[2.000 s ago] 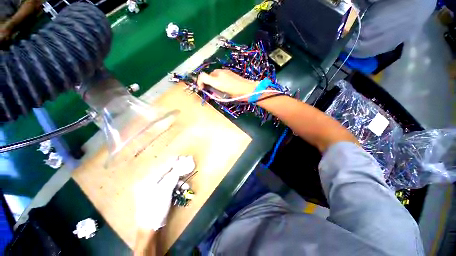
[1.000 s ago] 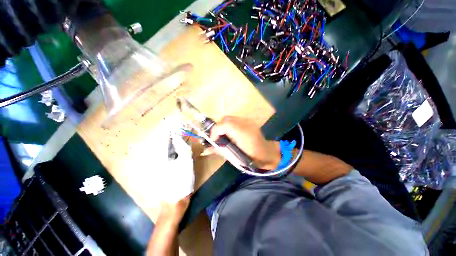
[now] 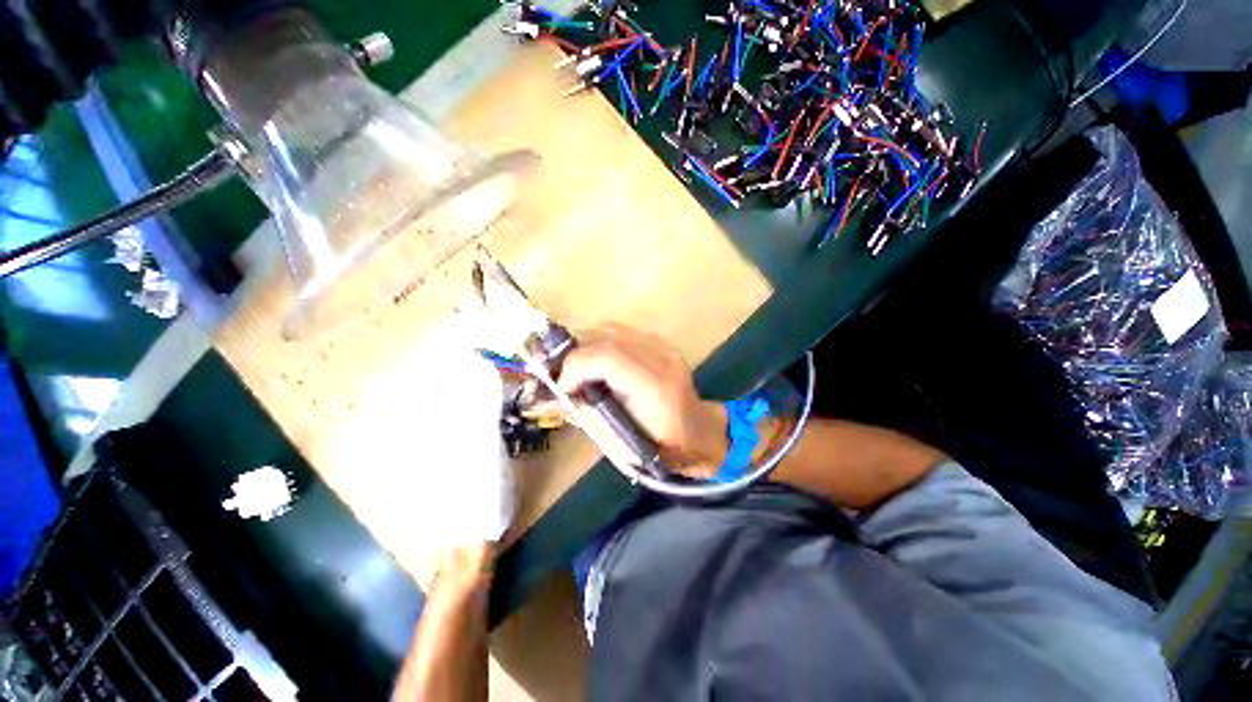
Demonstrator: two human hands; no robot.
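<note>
My right hand (image 3: 639,391), bare with a bright blue wrist strap (image 3: 746,436), holds the dark soldering iron (image 3: 618,422). Its metal end points up and left over the tan board (image 3: 673,247). My left hand (image 3: 446,439), in a white glove, lies on the board and holds a part being wired (image 3: 526,428), dark with yellowish spots. Short blue and red leads (image 3: 501,361) show between the hands, just below the iron's front. Glare washes out the glove's fingers and any white part there, so the exact grip and contact are hidden.
A clear fume hood (image 3: 371,178) hangs over the board on a shiny metal arm (image 3: 124,220). Tangled wire leads (image 3: 824,117) lie at the upper right. A white part (image 3: 261,492) and black divided tray (image 3: 151,590) are left. A bag of leads (image 3: 1119,329) is far right.
The right hand went from the wire heap to the board with the iron, meeting the left hand. Since one second ago both hands moved slightly left, and the dark part shows more.
</note>
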